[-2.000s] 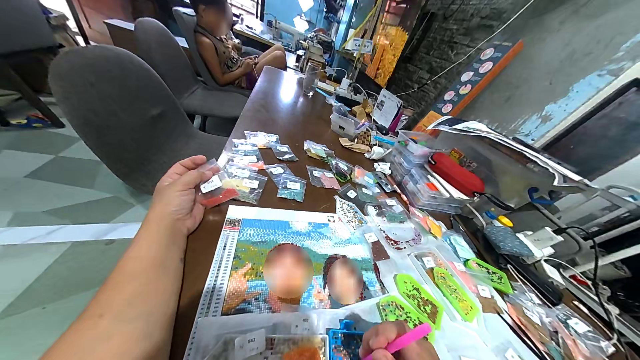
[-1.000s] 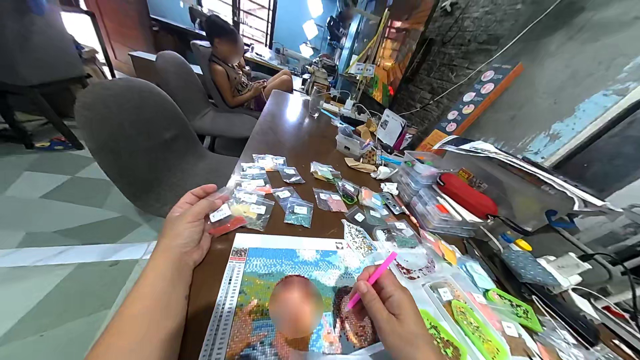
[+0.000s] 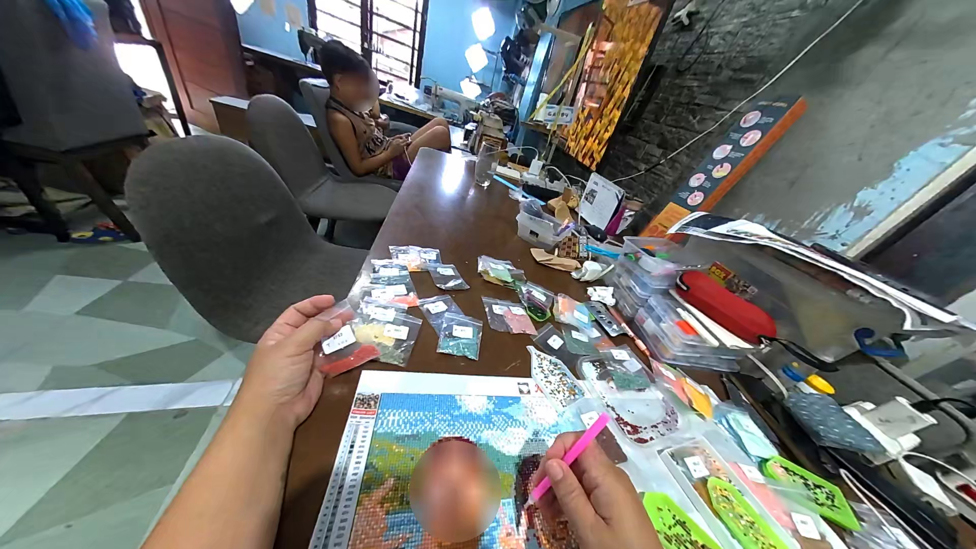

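Note:
My left hand (image 3: 293,358), at the table's left edge, pinches a small labelled zip bag of red beads (image 3: 347,352) between thumb and fingers. My right hand (image 3: 591,492) grips a pink diamond-painting pen (image 3: 570,459), its tip down at the dark part of the diamond painting canvas (image 3: 442,415). The canvas lies flat, with a symbol chart down its left side. Beyond it several labelled zip bags of beads (image 3: 460,335) lie in loose groups. Green bead trays (image 3: 675,522) and a clear tray with dark red beads (image 3: 637,419) are right of the canvas.
Stacked clear plastic boxes (image 3: 663,320) and a red zip case (image 3: 724,307) stand at the right. Farther along the table (image 3: 435,210) are a small clear bin (image 3: 541,225) and a drinking glass (image 3: 486,164). Grey chairs (image 3: 229,221) line the left side; a person (image 3: 374,130) sits beyond.
My right hand has moved up from the lower edge of view onto the canvas with the pink pen. My left hand still holds the bag of red beads.

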